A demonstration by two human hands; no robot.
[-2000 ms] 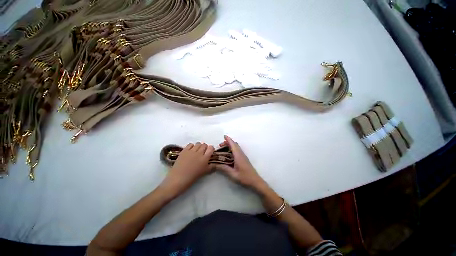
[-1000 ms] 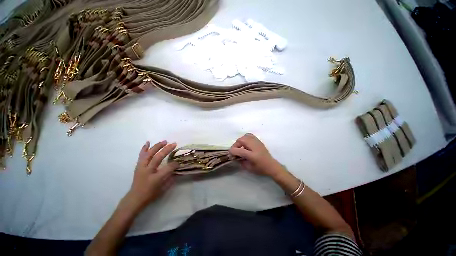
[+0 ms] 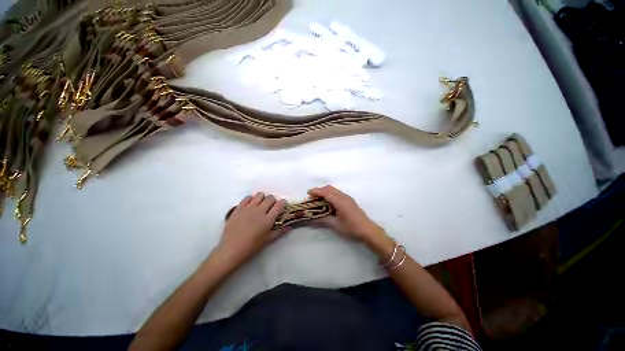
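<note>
A folded strap bundle (image 3: 301, 212) of tan webbing lies on the white table in front of me, its layers seen edge-on. My left hand (image 3: 252, 223) covers and grips its left part, and a small bit of the bundle shows beyond the fingers. My right hand (image 3: 340, 211) holds its right end, fingers on the far side. No white band shows on the visible part of the bundle. Any hooks inside it are hard to make out.
A loose strap pile (image 3: 127, 82) with gold hooks fills the upper left. A separated group of straps (image 3: 295, 130) curves rightward, beyond my hands. White paper bands (image 3: 308, 72) lie behind it. Finished banded straps (image 3: 517, 182) sit near the table's right edge.
A second ago the bundle was spread wider, with gold parts showing and my left hand open at its left end. Now my left hand lies over it and the bundle is more compact.
</note>
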